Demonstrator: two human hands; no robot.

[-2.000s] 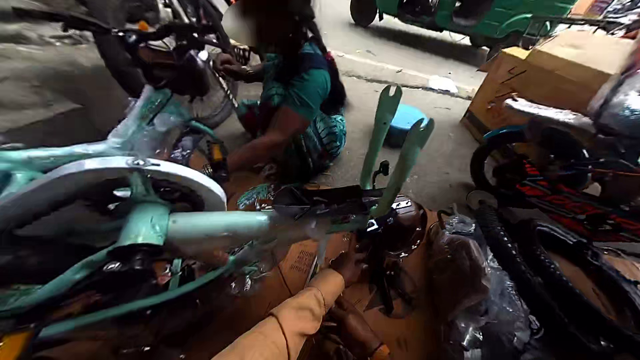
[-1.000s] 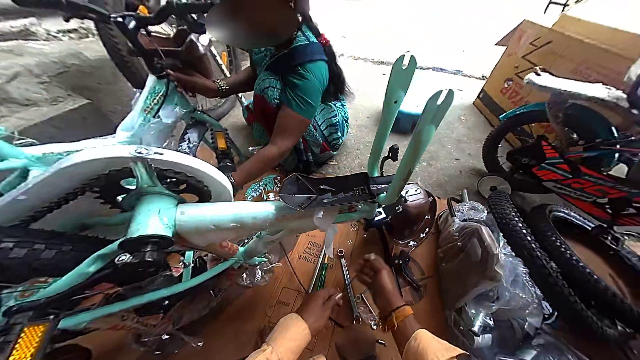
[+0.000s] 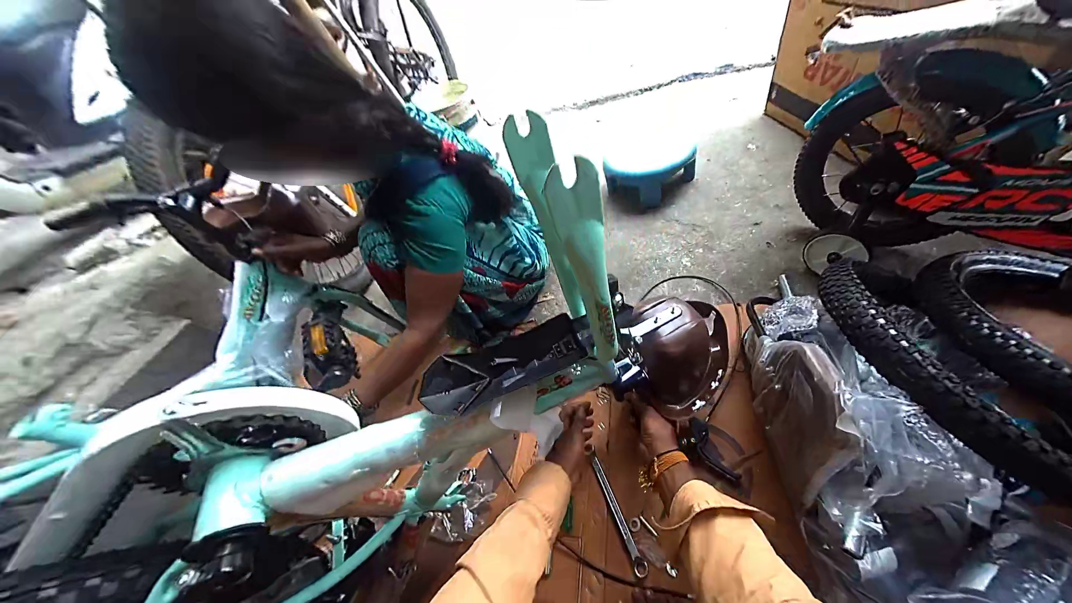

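Note:
A mint-green bicycle frame [image 3: 352,456] lies upside down across the left and middle, its fork [image 3: 586,243] pointing up. My left hand [image 3: 574,431] is beneath the head end of the frame, beside a piece of whitish wrapping; whether it grips anything is unclear. My right hand [image 3: 657,431] reaches under the dark blue part at the fork's base, its fingertips partly hidden. Close by on the right is a brown, bowl-like part [image 3: 682,356]. A combination wrench [image 3: 615,507] lies on the cardboard between my forearms, near small metal hardware [image 3: 653,532]. A black tray-like part [image 3: 502,368] rests against the frame.
A co-worker [image 3: 435,226] crouches at the left, working at another bicycle. Plastic-wrapped parts [image 3: 837,435] and black tyres [image 3: 946,377] lie to the right. Behind stand a blue stool [image 3: 649,172], a red-and-black bicycle [image 3: 946,184] and a cardboard box [image 3: 787,92].
Both my hands have moved from above the tools on the cardboard up to the base of the fork. The co-worker leans further forward. The view has shifted.

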